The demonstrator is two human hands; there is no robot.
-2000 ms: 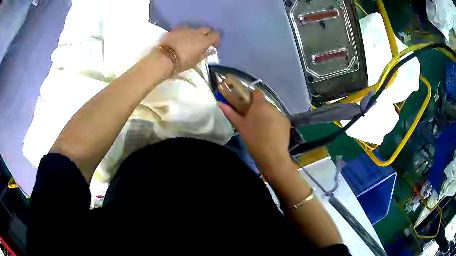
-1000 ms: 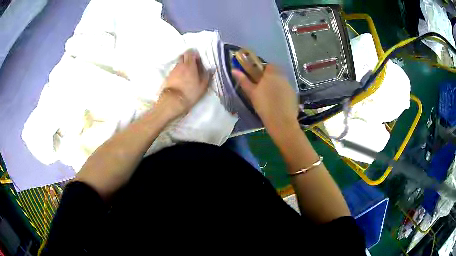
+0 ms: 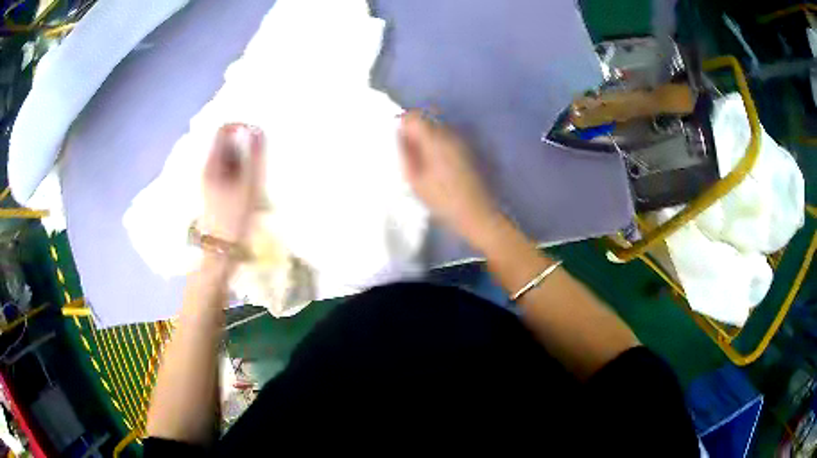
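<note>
White garment pieces (image 3: 309, 134) lie in an overexposed heap on the lilac-covered pressing table (image 3: 502, 80). My left hand (image 3: 235, 174) is blurred over the heap's left part. My right hand (image 3: 439, 170) is blurred at the heap's right edge, its fingertips against the cloth. Whether either hand grips the cloth cannot be told. The steam iron (image 3: 627, 116), with tan handle and blue button, rests on the metal iron rest (image 3: 672, 170) at the table's right edge, its pointed tip to the left. No hand is on it.
A long pale padded arm (image 3: 81, 80) curves along the table's left. A yellow trolley (image 3: 748, 134) with white pieces (image 3: 752, 192) stands at the right, beyond the iron rest. A blue crate (image 3: 726, 411) is at lower right. Yellow bars (image 3: 130, 367) show below the table's left corner.
The iron has gone from the cloth to the rest, and my right hand has let go of it and is now at the cloth. My left hand has moved left over the heap. The view has shifted.
</note>
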